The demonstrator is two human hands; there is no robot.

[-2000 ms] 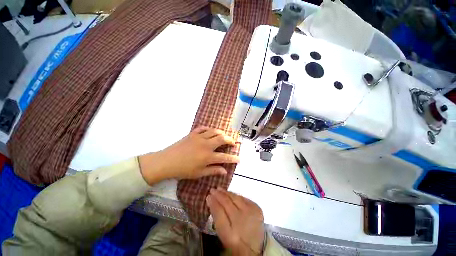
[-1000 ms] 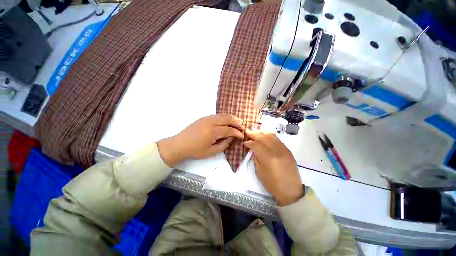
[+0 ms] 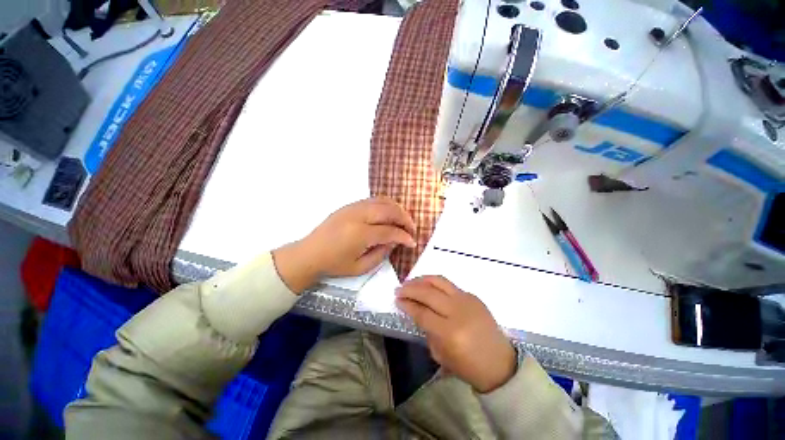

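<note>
A brown-red checked strip lies on the white sewing table along the left side of the sewing machine head, its upper part under the light near the needle. Its near end is pointed. My left hand lies on the strip's near end, fingertips at its left part. A thin white piece shows at the pointed end, by the table's front edge. My right hand pinches at this white piece just below the point. The fingertips of my right hand partly hide what they hold.
A thick bundle of checked strips lies at left, beside a second machine's table. Snips, a small dark tool and a black phone lie at right. Blue crate material and white pieces are below the table.
The strip's pointed end has come up from the table edge onto the table. My right hand has moved down from the strip to the white piece, which now shows more clearly.
</note>
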